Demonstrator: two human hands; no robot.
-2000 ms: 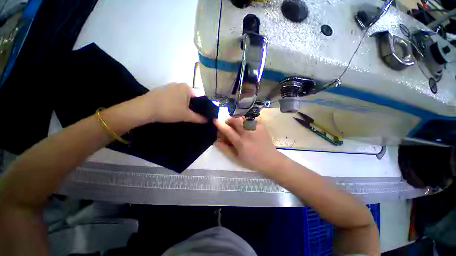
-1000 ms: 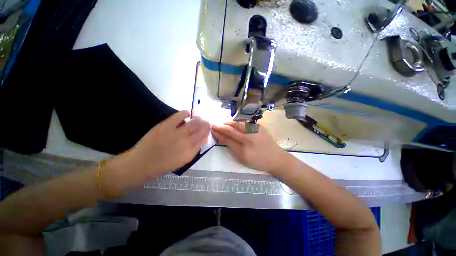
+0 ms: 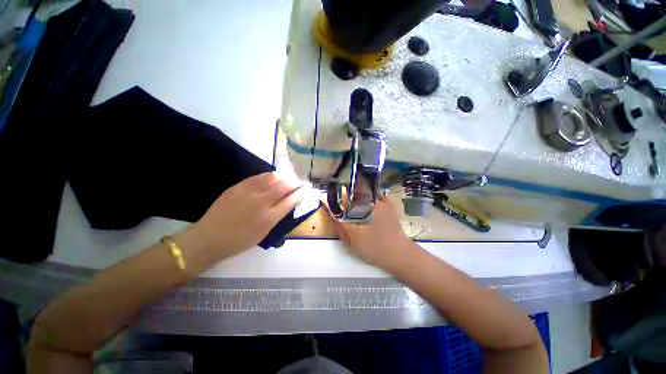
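A dark garment piece (image 3: 157,157) lies on the table left of the machine, its right end under my left hand near the lit needle area. My left hand (image 3: 252,212) presses on this end with fingers together, beside the bright lamp spot. A small pale part shows by the fingertips. My right hand (image 3: 372,230) is at the needle area, partly hidden behind the shiny take-up lever guard (image 3: 365,172); its fingertips and whatever they touch are hard to make out. The presser foot and needle are lost in glare. The white sewing machine (image 3: 453,109) stands over the work.
A stack of dark cut pieces (image 3: 44,139) lies at the far left. Thread snips (image 3: 464,213) lie under the machine arm. A metal ruler strip (image 3: 292,298) runs along the table's front edge. A blue crate (image 3: 461,349) shows below it. Dark cloth is at the right edge.
My left hand moved off the folded dark cloth and now lies flatter at the needle area. The piece's end near it is turned differently. The head view has shifted, showing more of the machine top.
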